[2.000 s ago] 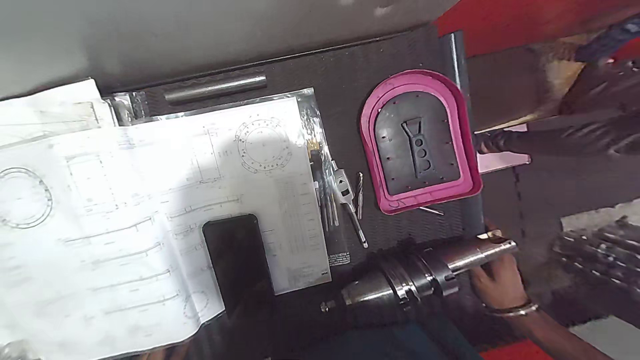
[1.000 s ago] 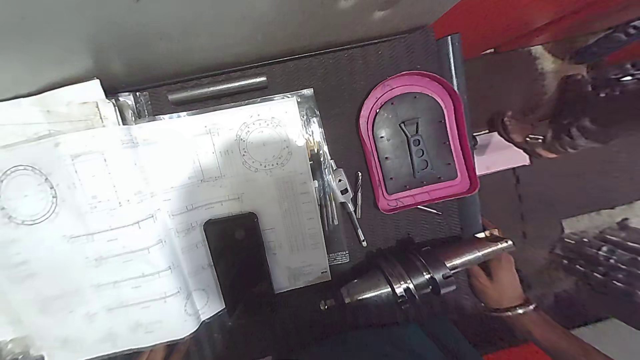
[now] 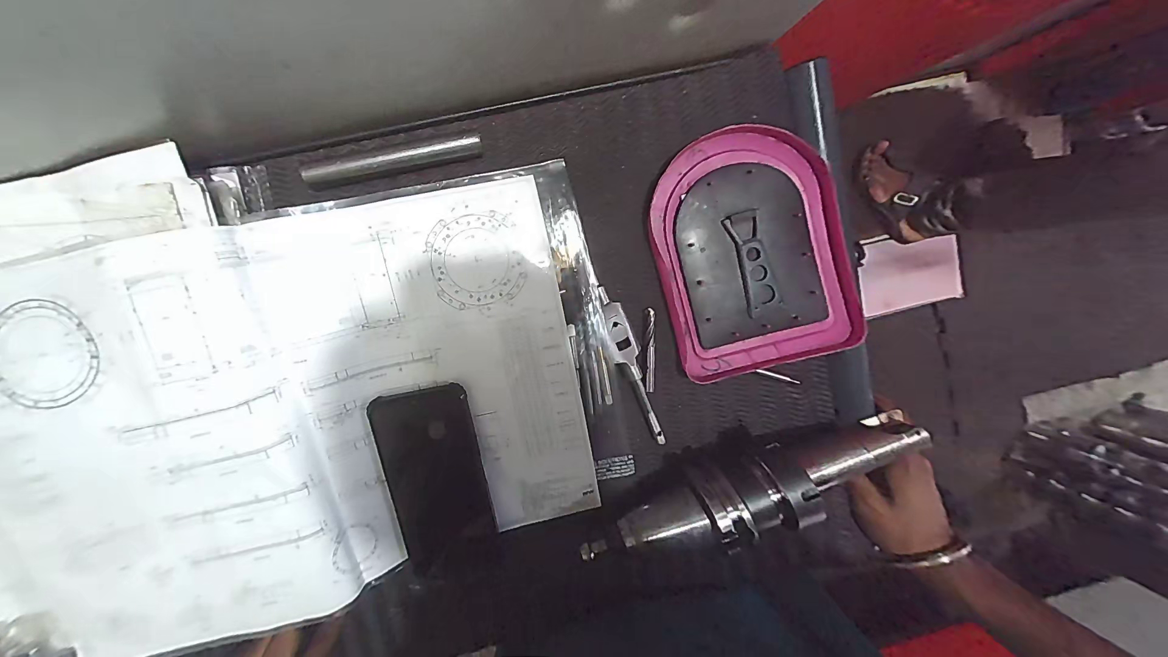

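My right hand [image 3: 899,502], with a metal bangle at its wrist, is at the table's right edge beside the cutter end of a milling tool holder [image 3: 730,506]. Part of its fingers is hidden behind the cutter, so its grip is unclear. The holder lies with its taper toward the left. Only a dim part of my left hand [image 3: 297,639] shows at the bottom edge, below the technical drawing [image 3: 228,392]; what it holds is hidden. A black smartphone [image 3: 433,474] rests on the drawing. A tap wrench [image 3: 630,347] and a drill bit [image 3: 650,351] lie right of the drawing.
A pink arch-shaped tray [image 3: 675,301] with a dark inset stands at the table's right. Behind the drawing lies a metal rod [image 3: 392,160]. A grey pipe [image 3: 818,119] runs along the right edge. Beyond are another person's hand [image 3: 885,182], a pink sheet [image 3: 911,274] and stacked metal bars [image 3: 1095,456].
Beyond the table, the other person's hand and wrist have come into clearer view above the pink sheet. My right hand and the tool holder have stayed in about the same place.
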